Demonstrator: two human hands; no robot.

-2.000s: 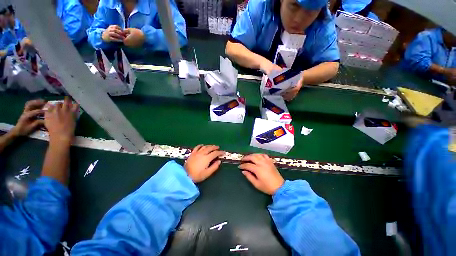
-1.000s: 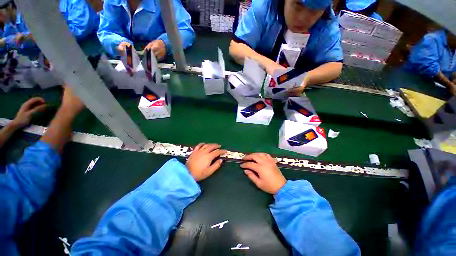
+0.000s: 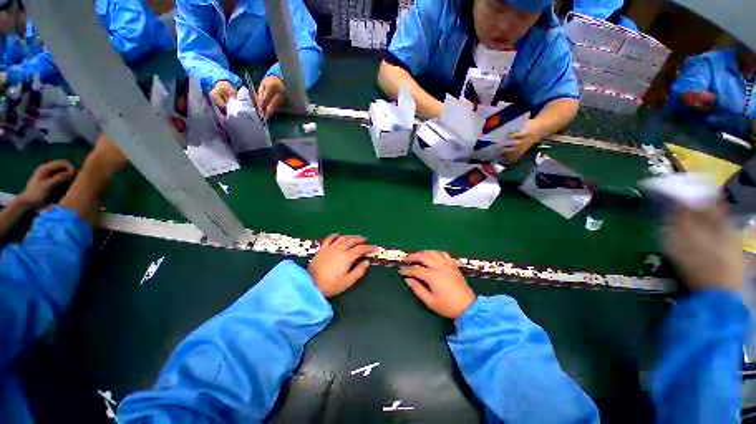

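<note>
My left hand (image 3: 341,265) rests on the chipped white belt edge rail (image 3: 530,273), fingers slightly bent, holding nothing. My right hand (image 3: 439,282) rests on the same rail a little to the right, also empty. Beyond the rail, the green conveyor belt (image 3: 373,219) carries product boxes. A white product box with a dark panel (image 3: 466,185) stands nearest, beyond my right hand. Another box with its lid raised (image 3: 299,169) stands to the left. A box with open white flaps (image 3: 391,126) stands farther back.
A pale metal post (image 3: 157,149) slants down to the rail on the left. A neighbour's arms are at the left; another's blurred hand (image 3: 705,244) holds a white item at the right. Workers sit across the belt. White scraps (image 3: 365,368) lie on the dark bench (image 3: 331,397).
Boxes on the belt have moved to the right, and the nearest box has gone from beyond the rail. The neighbour's arm at right has reached in with a white item. My hands have barely moved.
</note>
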